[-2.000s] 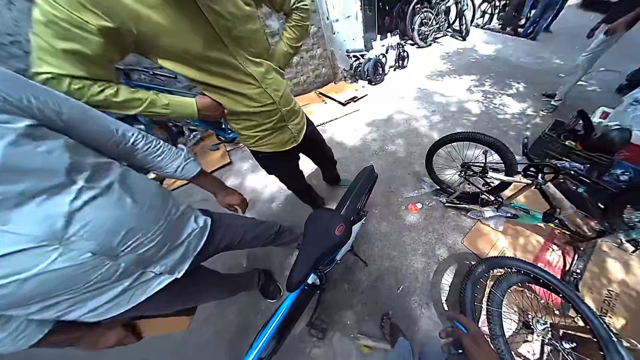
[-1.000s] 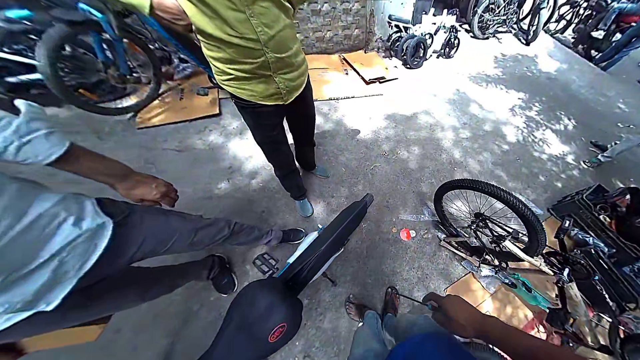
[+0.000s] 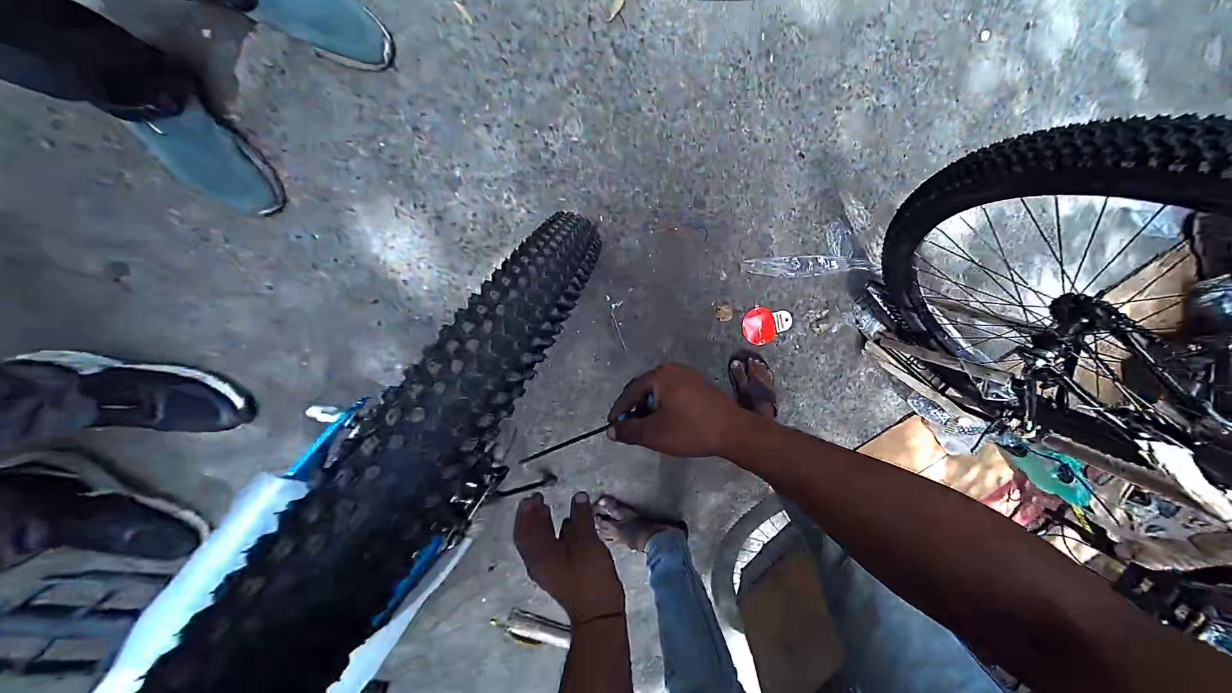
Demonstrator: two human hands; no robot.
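A knobby black bicycle tyre (image 3: 443, 385) runs diagonally through the left middle, with a blue and white bicycle frame (image 3: 231, 558) at both sides of it. My right hand (image 3: 674, 414) grips a thin screwdriver (image 3: 568, 445) by its handle; the tip points left, close to small metal parts (image 3: 476, 496) at the tyre's right side. Just below, my left hand (image 3: 568, 553) has its fingers apart, near a dark bent rod (image 3: 527, 484) that sticks out from those parts. Whether the fingertips touch the rod is not clear.
At the right lies a spoked bicycle wheel (image 3: 1059, 289) beside bike parts and cardboard (image 3: 934, 457). A red round item (image 3: 759, 325) and clear plastic (image 3: 808, 266) lie on the concrete. Other people's shoes (image 3: 159, 393) are at the left. My sandalled foot (image 3: 756, 385) is near my right hand.
The view has tilted down and come closer to the bicycle. My left hand has come into sight, and my right hand with the screwdriver is now beside the tyre. The saddle is out of view.
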